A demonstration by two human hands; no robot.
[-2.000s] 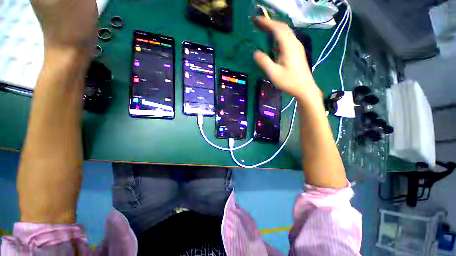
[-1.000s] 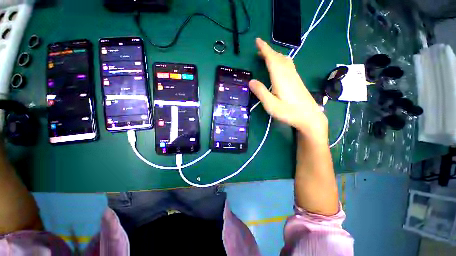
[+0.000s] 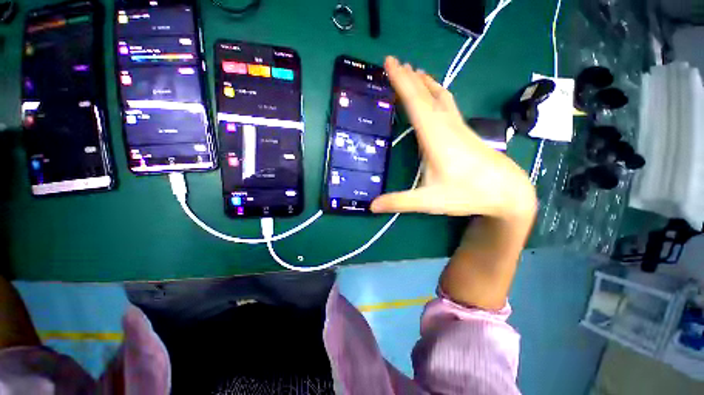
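Observation:
Four black test phones lie in a row on the green mat: the far left phone [image 3: 68, 100], the second phone [image 3: 164, 85], the third phone [image 3: 261, 131] and the right phone [image 3: 361, 139]. All show dark app screens. My right hand [image 3: 455, 154] is open at the right phone, fingertips by its upper right edge and thumb at its lower right corner. It holds nothing visible. A smart ring [image 3: 343, 17] lies on the mat above the right phone. My left hand is out of the picture; only part of the forearm shows at the lower left edge.
White charging cables [image 3: 309, 268] run from the two middle phones. A spare phone [image 3: 463, 14] lies at the top. A round black charging case [image 3: 531, 106] sits by a white label [image 3: 562, 116]. Several black cases lie on a clear tray [image 3: 571, 208]. White foam sheets [image 3: 673, 143] are far right.
The view has shifted, so the phones sit higher and the left ones further left. My right hand has come down along the right phone, its thumb now at the lower corner. My left hand has left the view.

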